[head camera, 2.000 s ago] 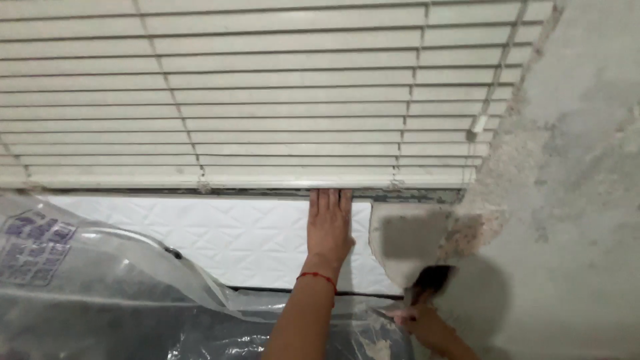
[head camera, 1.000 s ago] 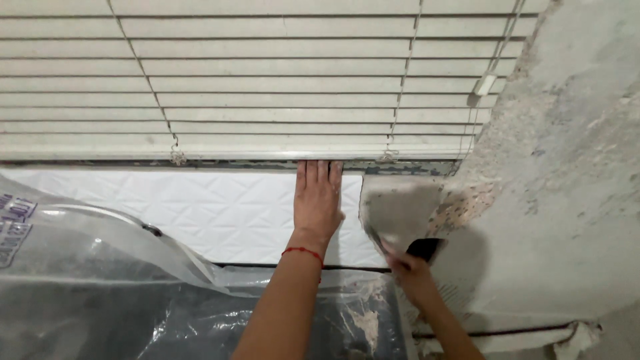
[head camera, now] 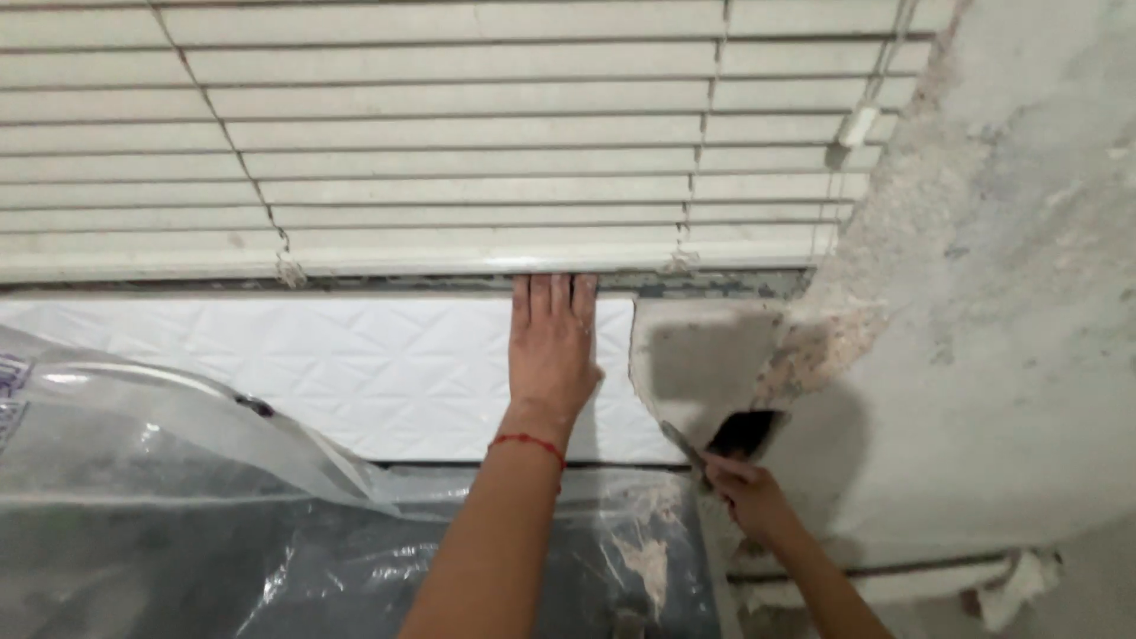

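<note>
My left hand (head camera: 552, 351), with a red cord bracelet at the wrist, lies flat on a white tile (head camera: 382, 364) embossed with a geometric pattern. Its fingertips reach the strip just under the blind. My right hand (head camera: 745, 497) is closed around a thin tool (head camera: 682, 442), whose tip meets the tile's curved right edge. What kind of tool it is cannot be told. Just above that hand is a dark opening or dark object (head camera: 747, 432) at the wall. Bare grey sill (head camera: 692, 355) shows to the right of the tile.
White slatted blinds (head camera: 470, 177) hang above, with a white cord pull (head camera: 857, 127) at their right. Clear plastic sheeting (head camera: 222, 479) covers a dark surface below, with smears of beige material on it. A rough plaster wall (head camera: 994, 355) rises on the right; a pale ledge (head camera: 887, 581) lies low down.
My right hand with the tool has moved up along the tile's right edge since the oldest frame, then slightly back down. My left hand has stayed on the tile.
</note>
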